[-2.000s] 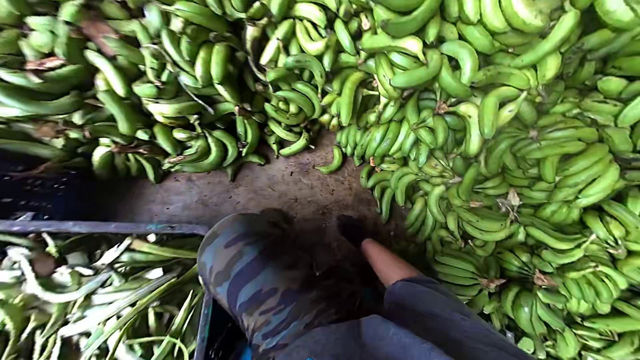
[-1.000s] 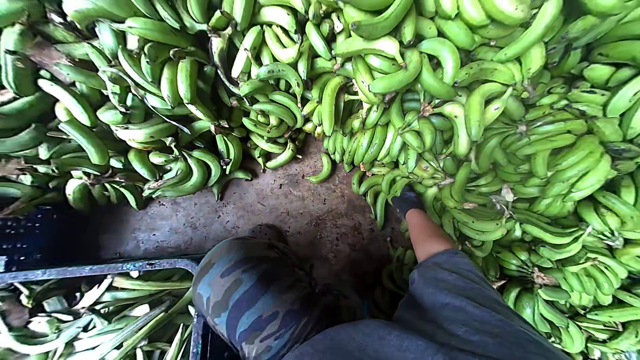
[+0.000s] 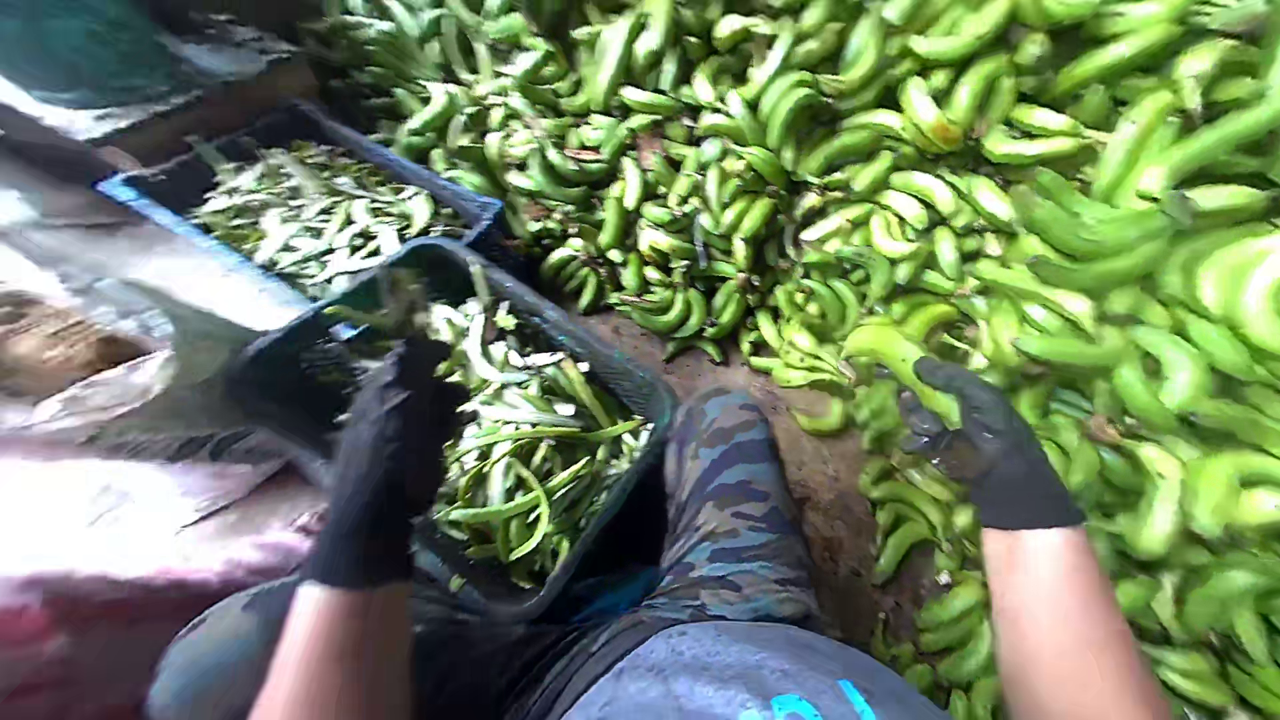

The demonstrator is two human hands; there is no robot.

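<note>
My right hand (image 3: 985, 440), in a dark glove, has its fingers around the lower end of a green banana (image 3: 890, 348) above the pile at right. My left hand (image 3: 395, 440), also gloved, is raised over the left side of a dark plastic crate (image 3: 625, 385) full of green peels (image 3: 530, 470). Something brownish and blurred shows just above its fingers; whether the hand holds it, I cannot tell. Many green bananas (image 3: 740, 220) in clusters and singly cover the floor ahead and to the right.
A second, blue-edged crate (image 3: 400, 170) with peels stands beyond the first, at upper left. My knee in camouflage trousers (image 3: 735, 490) is beside the near crate. Brown floor (image 3: 825, 490) shows between knee and pile. Pale, blurred sheets or sacks (image 3: 130, 500) lie at far left.
The view has swung left, bringing the second crate into sight. My left hand has come into view. My right hand, at the pile a second ago, now has a banana in its fingers.
</note>
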